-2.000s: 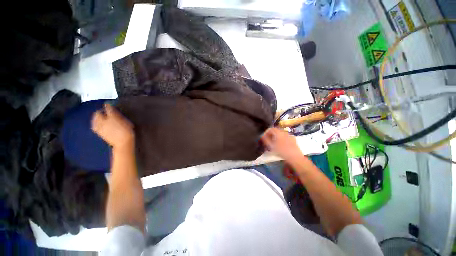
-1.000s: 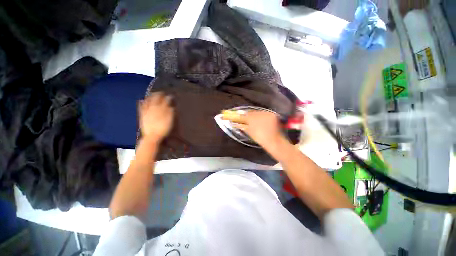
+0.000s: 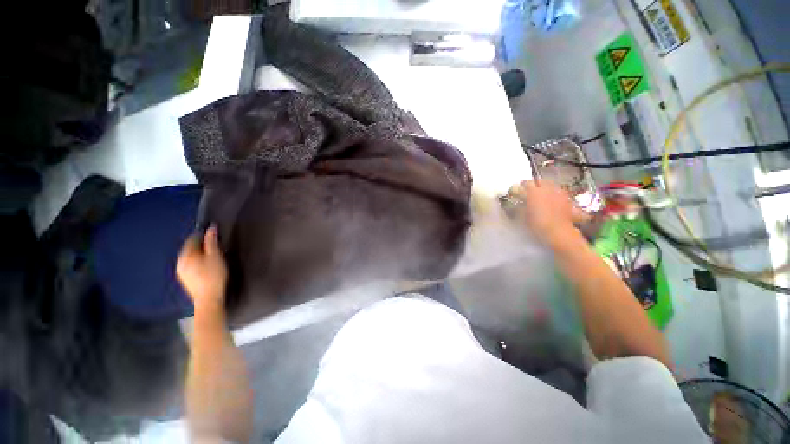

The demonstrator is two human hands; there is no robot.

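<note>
The jacket lies with its plain dark brown lining (image 3: 346, 225) spread over the padded board; its speckled outside (image 3: 203, 139) shows along the far side and a speckled sleeve (image 3: 338, 74) extends away. My left hand (image 3: 201, 270) pinches the lining's left edge beside the bare navy end of the board (image 3: 143, 251). My right hand (image 3: 550, 212) is closed around the steam iron just right of the white table's end; the hand covers and blurs most of the iron, with a little shiny metal (image 3: 511, 199) showing at the fingers.
The metal iron rest (image 3: 563, 169) is beside my right hand. Red fittings (image 3: 624, 198), a black cable and a yellow hose (image 3: 671, 143) run right. A green bag (image 3: 660, 295) hangs below. Dark garments (image 3: 43, 260) lie at left. A small metal tray (image 3: 450, 49) is at the table's far side.
My right hand has moved the iron from the lining rightward to the rest area. My left hand has gone from lying on the lining to gripping its left edge. The view has shifted.
</note>
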